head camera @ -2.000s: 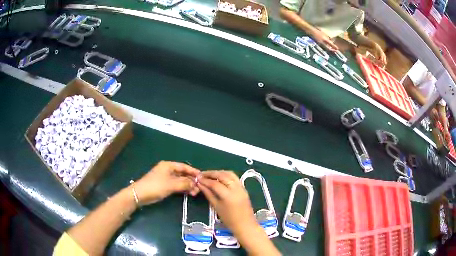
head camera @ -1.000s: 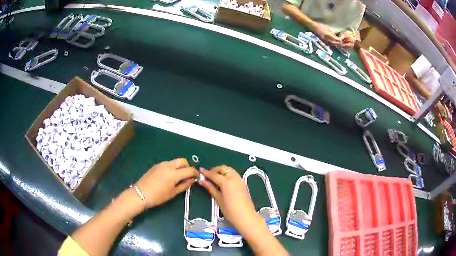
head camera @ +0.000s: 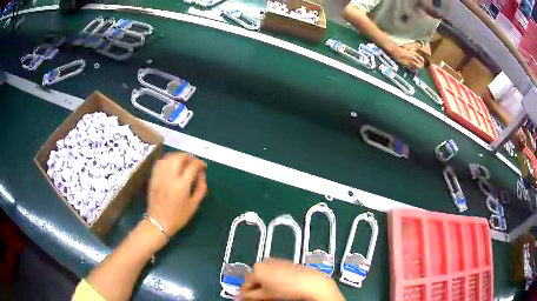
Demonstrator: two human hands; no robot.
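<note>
Four white loop frames stand side by side in front of me: the leftmost (head camera: pixel 244 235), the second (head camera: pixel 284 222), the third (head camera: pixel 320 232) and the rightmost (head camera: pixel 360 247). They lie with narrow tips away from me and blue-and-grey bases towards me. My left hand (head camera: pixel 175 187) is beside the right wall of the cardboard box of small white caps (head camera: pixel 97 161), its fingers curled; I cannot tell if it holds anything. My right hand (head camera: pixel 285 283) is low over the bases of the left two frames, fingertips at the leftmost base; its grip is unclear.
A pink-red compartment tray (head camera: pixel 440 215) is at the right. A white strip (head camera: pixel 253 169) crosses behind the frames. More loop frames lie on the green belt (head camera: pixel 265 106) beyond it. Across the line are a person's hands (head camera: pixel 409 54), another red tray (head camera: pixel 465 100) and another carton (head camera: pixel 294 26).
My hands have parted from the leftmost frame's tip. My left hand moved up and left to the box, my right hand down to the bases. Frames on the belt shifted right.
</note>
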